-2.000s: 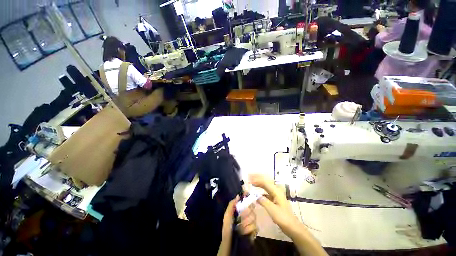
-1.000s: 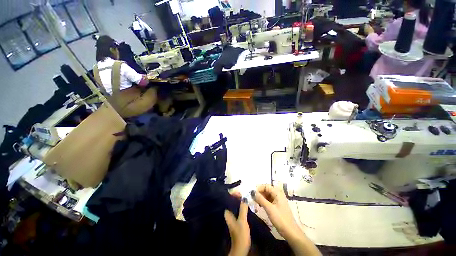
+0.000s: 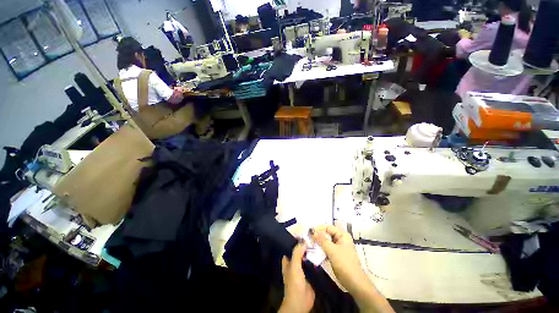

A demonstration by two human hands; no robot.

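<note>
My left hand (image 3: 296, 282) and my right hand (image 3: 339, 252) meet at the table's front edge. Their fingertips pinch a small white piece (image 3: 315, 253), perhaps a label or paper. A black garment (image 3: 260, 235) lies under and left of my hands and runs down off the table edge. Thin black strips (image 3: 267, 174) stick out at its top. Whether my left fingers also grip the black cloth is hard to tell. The sewing machine (image 3: 441, 171) stands to the right, its needle end (image 3: 371, 195) away from my hands.
A dark cloth pile (image 3: 178, 202) and a cardboard sheet (image 3: 107, 177) are at left. Pink-handled snips (image 3: 478, 238) and black cloth (image 3: 530, 260) lie at right. An orange-and-white box (image 3: 502, 119) and thread cones (image 3: 502, 46) stand behind the machine. A person (image 3: 142, 82) sits beyond, at left.
The black cloth has been spread from a gathered bundle between my hands to a flatter lie at their left. The white piece, mostly hidden one second ago, shows again between my fingertips.
</note>
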